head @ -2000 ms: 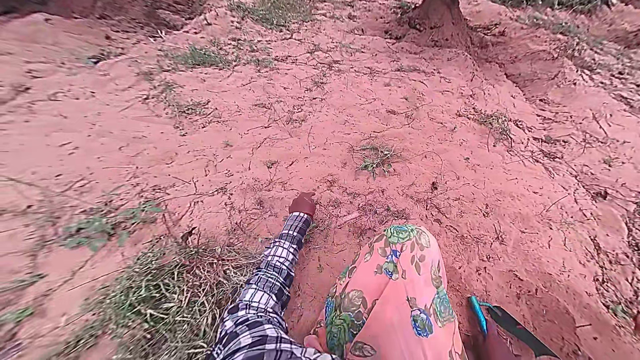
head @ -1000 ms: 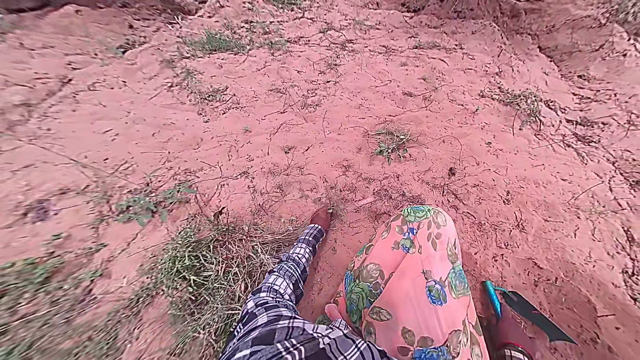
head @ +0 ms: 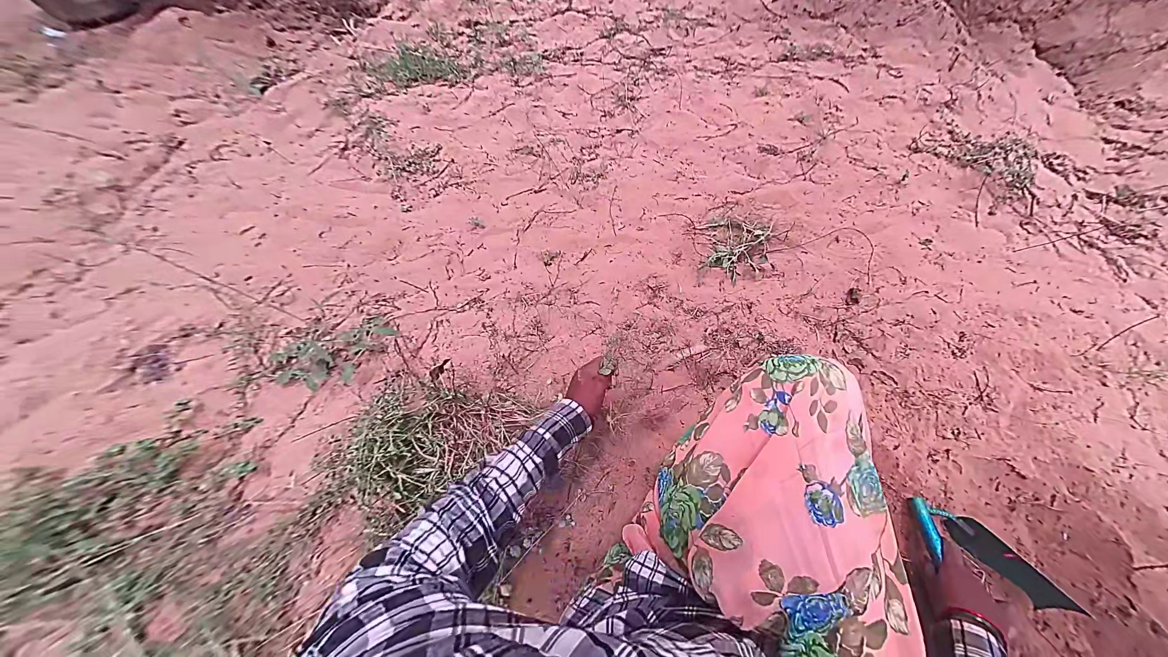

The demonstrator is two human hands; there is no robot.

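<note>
My left hand [head: 591,383], in a checked sleeve, reaches to the red soil just left of my knee. Its fingers seem closed around a small tuft of dry weeds [head: 610,363]. Beside it on the left lies a heap of cut grass [head: 420,447]. My right hand [head: 958,579] is low at the right, next to the floral cloth over my knee [head: 776,511]. It is shut on a tool with a turquoise handle [head: 926,529] and a flat dark blade [head: 1013,564], which points down to the right.
Red sandy ground [head: 511,182] carries scattered dry stems. A small weed clump [head: 737,245] grows ahead of my knee. A leafy plant [head: 319,358] is left of the grass heap, with more green growth [head: 119,520] at the lower left. Another tuft [head: 999,160] stands at the upper right.
My left hand stays low by the grass heap, and my right hand keeps hold of the turquoise-handled tool. The view has shifted somewhat.
</note>
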